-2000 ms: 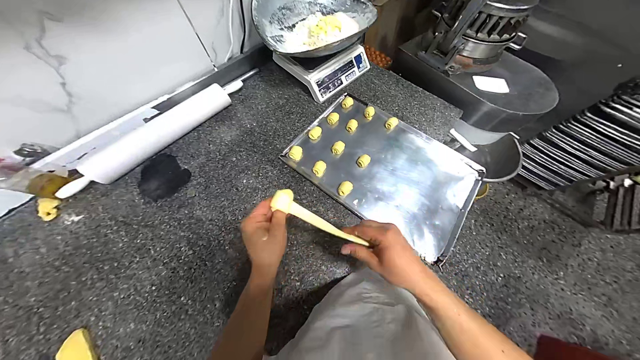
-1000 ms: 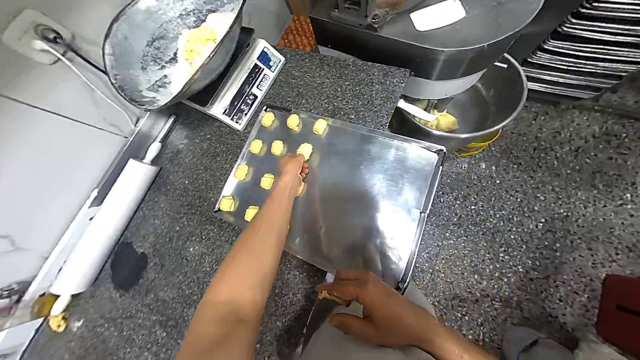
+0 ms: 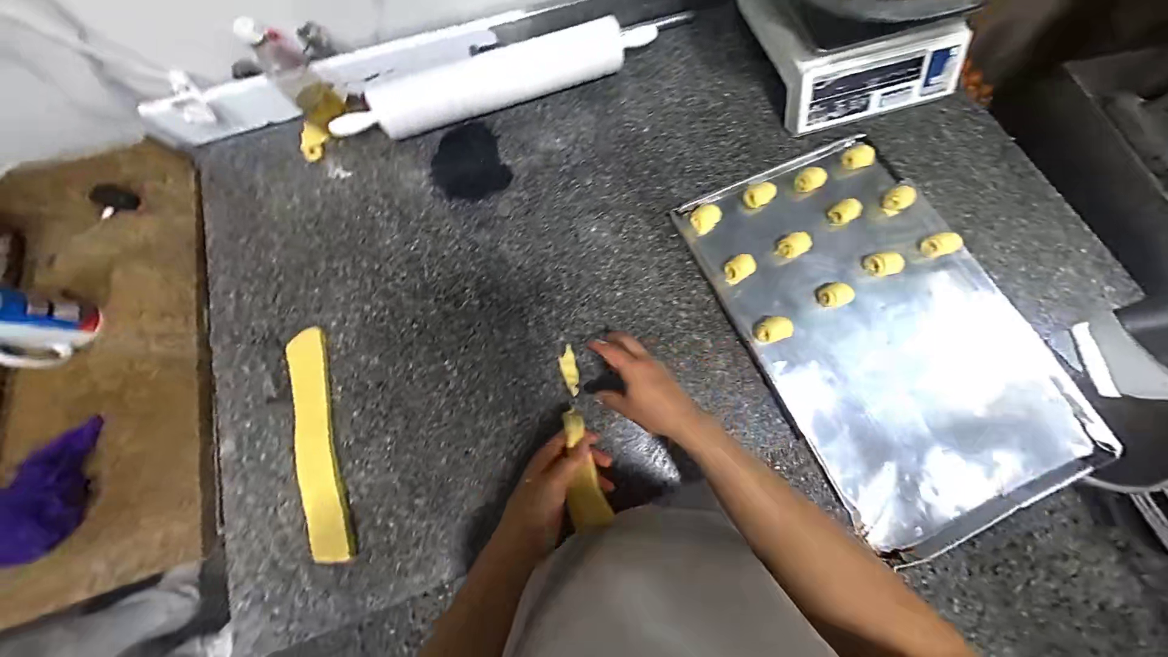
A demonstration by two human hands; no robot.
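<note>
My left hand (image 3: 552, 484) holds a strip of yellow dough (image 3: 587, 493) near its upper end, above the speckled stone counter close to my apron. Just beyond that end lies a small torn-looking piece of dough (image 3: 568, 370). My right hand (image 3: 643, 388) is beside this piece, its thumb and fingers apart, with nothing seen in it. Another long flat dough strip (image 3: 319, 447) lies on the counter at the left. Several small rolled dough pieces (image 3: 834, 294) sit in rows on the far part of a metal baking tray (image 3: 922, 383) at the right.
A white rolling pin (image 3: 497, 78) lies along the wall, near a bottle (image 3: 315, 96) and a dough scrap (image 3: 313, 142). A digital scale (image 3: 876, 78) stands behind the tray. At the left is a brown board or surface (image 3: 137, 365) with a purple cloth (image 3: 50, 493). A metal bowl (image 3: 1141, 447) is at the right edge.
One second ago my left hand was over the rolled pieces on the tray; now it is back near my apron with a dough strip. The view has swung left.
</note>
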